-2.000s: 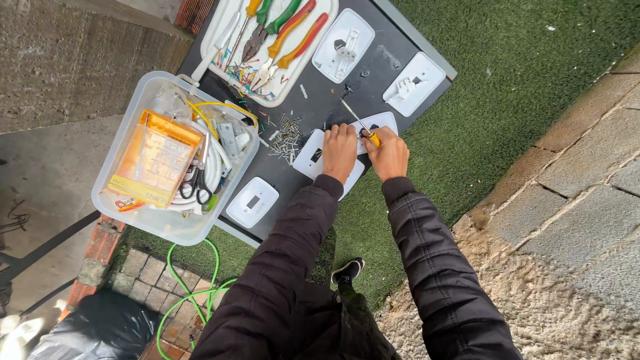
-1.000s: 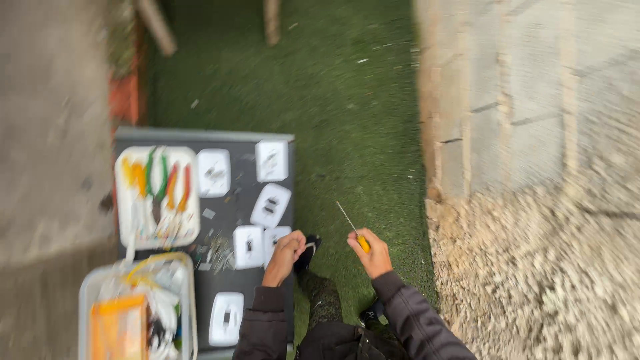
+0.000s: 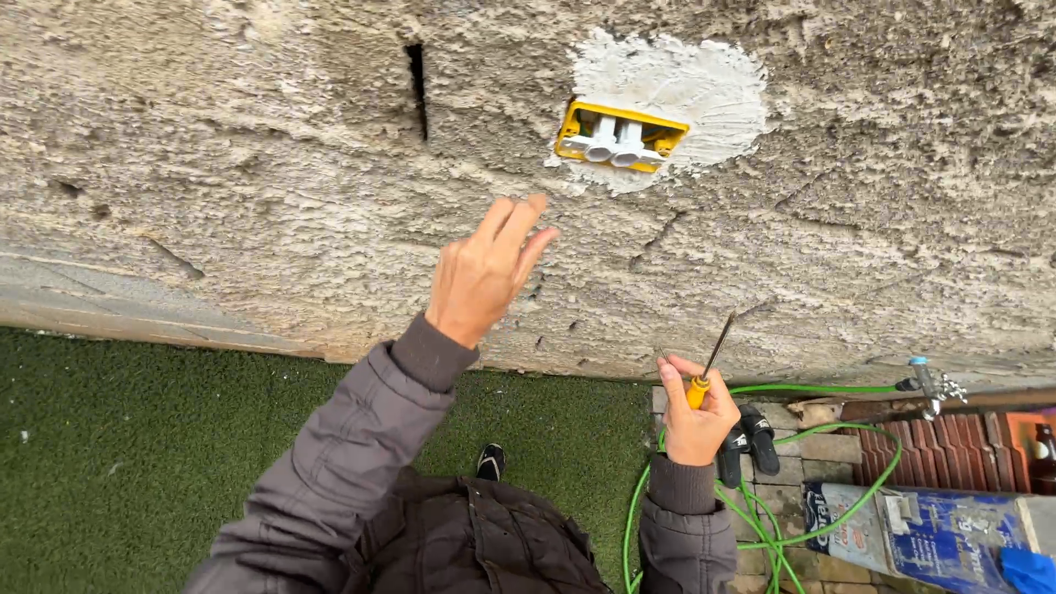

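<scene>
A yellow electrical wall box (image 3: 635, 110) sits in the rough wall, with white plaster (image 3: 701, 91) around it. Across its opening lies a white double socket insert (image 3: 615, 153), and wires show behind it. My left hand (image 3: 487, 276) is raised just below and left of the box, fingers apart, with nothing seen in it. Lower right, my right hand (image 3: 700, 425) grips a screwdriver (image 3: 698, 391) by its yellow handle, the shaft pointing up. Between that hand's thumb and forefinger is a thin metal piece (image 3: 665, 355), apparently a screw.
Artificial grass (image 3: 148, 462) runs along the wall's foot. At the right are a green hose (image 3: 767, 540) in loops, black slides (image 3: 757, 437), a tap (image 3: 932, 388), stacked roof tiles (image 3: 932, 450) and a blue and white paint container (image 3: 949, 532).
The view has swung from the table with tools and white cover plates, past grass, to the wall with the yellow box. The screwdriver stays in my right hand; my left hand has risen towards the box.
</scene>
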